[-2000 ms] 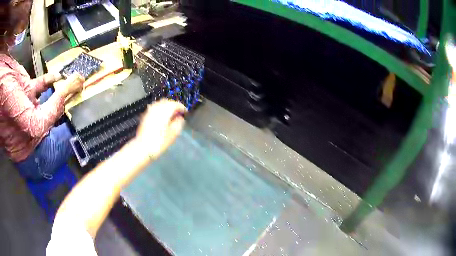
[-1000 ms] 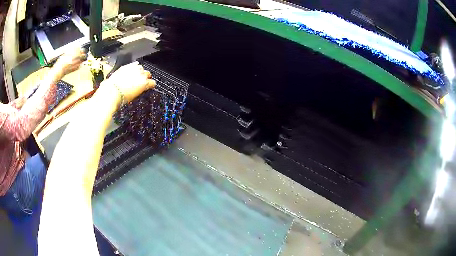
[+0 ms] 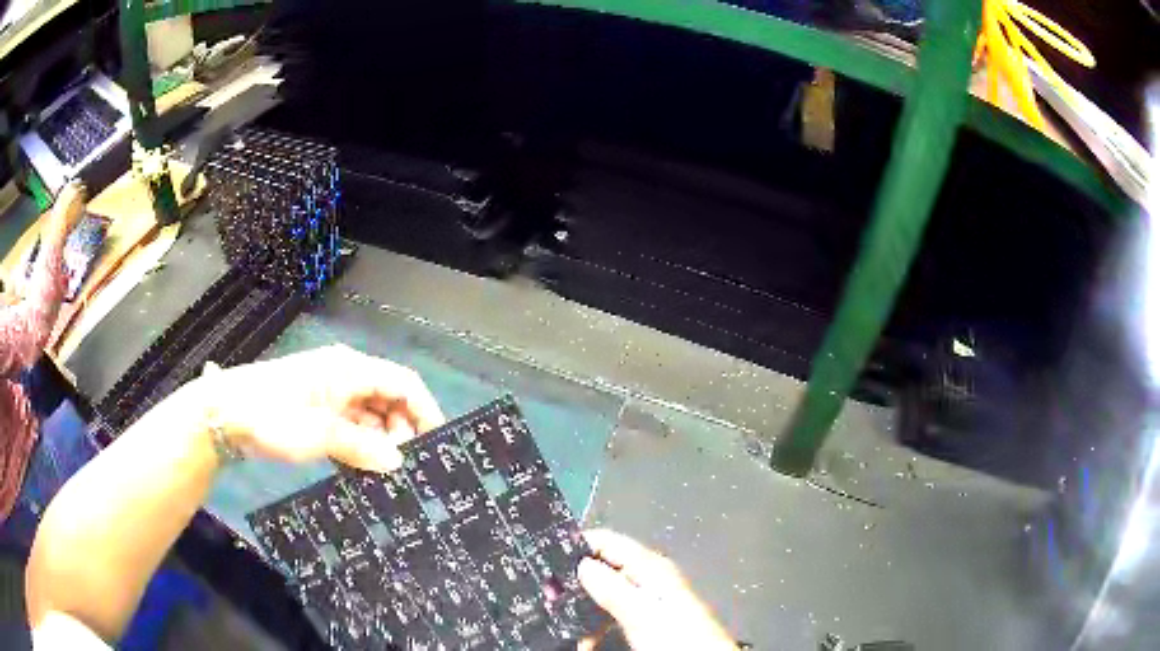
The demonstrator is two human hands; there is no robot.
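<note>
A black circuit board panel [image 3: 426,541] with rows of white print is held tilted over the near edge of the bench. My left hand [image 3: 337,410] grips its upper edge, thumb on the face. My right hand [image 3: 636,588] holds its right edge near the bottom of the picture. The panel's lower edge is cut off by the picture. A block of upright racked boards [image 3: 274,216] with blue parts stands at the back left, in the black ridged rack [image 3: 191,343].
Teal matting [image 3: 483,369] and grey matting [image 3: 725,534] carry pale specks. Dark objects lie at the bottom edge [image 3: 865,646]. A green post [image 3: 878,254] rises at the right of the bench. Another person's arm [image 3: 32,299] is at the far left, holding a board.
My left hand has moved from the racked boards back to the near bench and now holds a panel. My right hand has come into view on it. The view has swung right.
</note>
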